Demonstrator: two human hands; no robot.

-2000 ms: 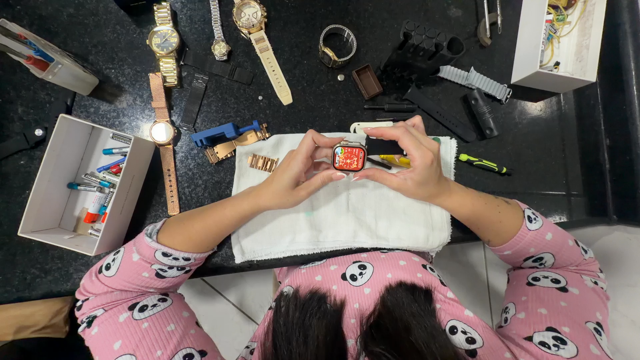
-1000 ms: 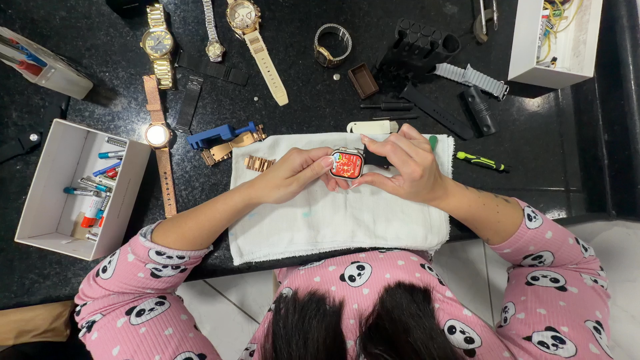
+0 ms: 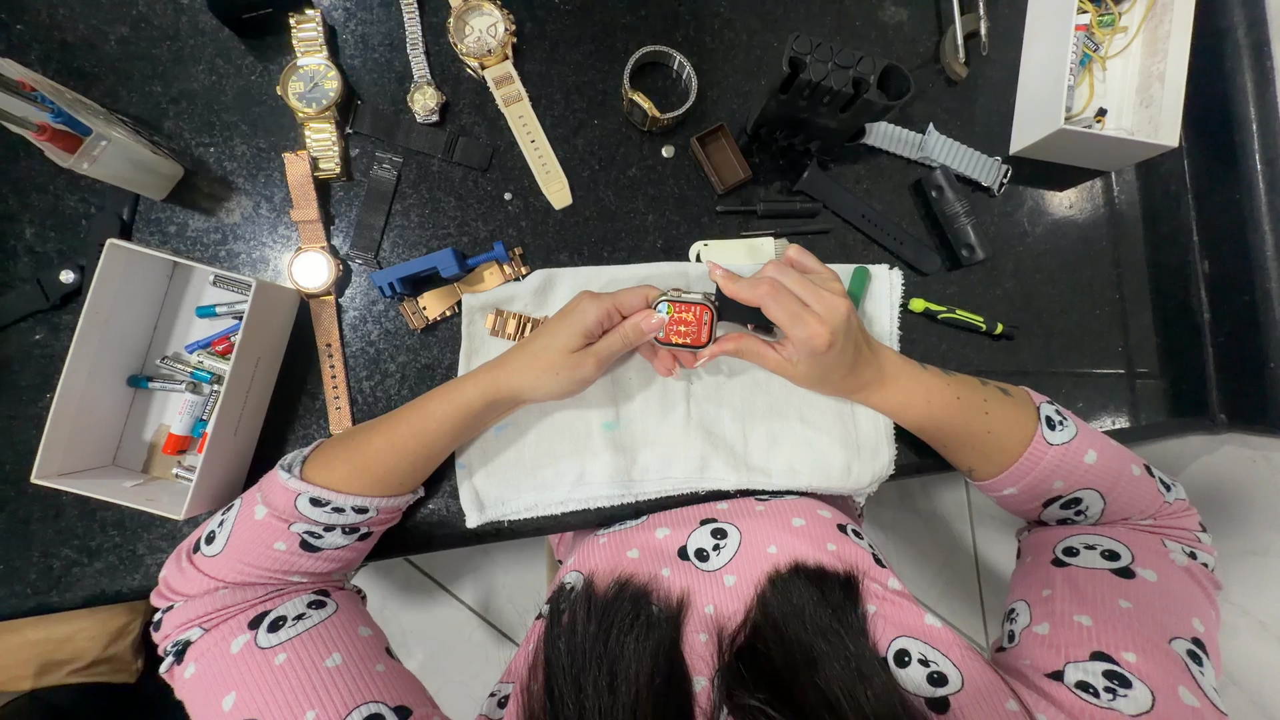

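My left hand (image 3: 605, 340) grips a smartwatch case (image 3: 684, 322) with a lit red face, held above a white cloth (image 3: 680, 440). Against the case's right side, my right hand (image 3: 800, 320) holds a black watch strap (image 3: 740, 310), its far part hidden by the fingers. Under and behind my right hand lie a white brush (image 3: 735, 250) and a green-handled tool (image 3: 858, 286). Left of my left hand rest rose-gold metal links (image 3: 513, 325) on the cloth, and a blue bracelet link holder (image 3: 435, 268) with a gold band beside it.
Several watches, including a gold one (image 3: 311, 85), lie at the back left. A white box (image 3: 250, 400) of batteries and tubes stands left, another white box (image 3: 1105, 140) back right. A yellow-green screwdriver (image 3: 958, 318), a grey strap (image 3: 935, 152) and a black strap (image 3: 868, 218) lie right.
Both hands have moved slightly apart from around the watch case. The black strap now shows at its right side, in my right hand.
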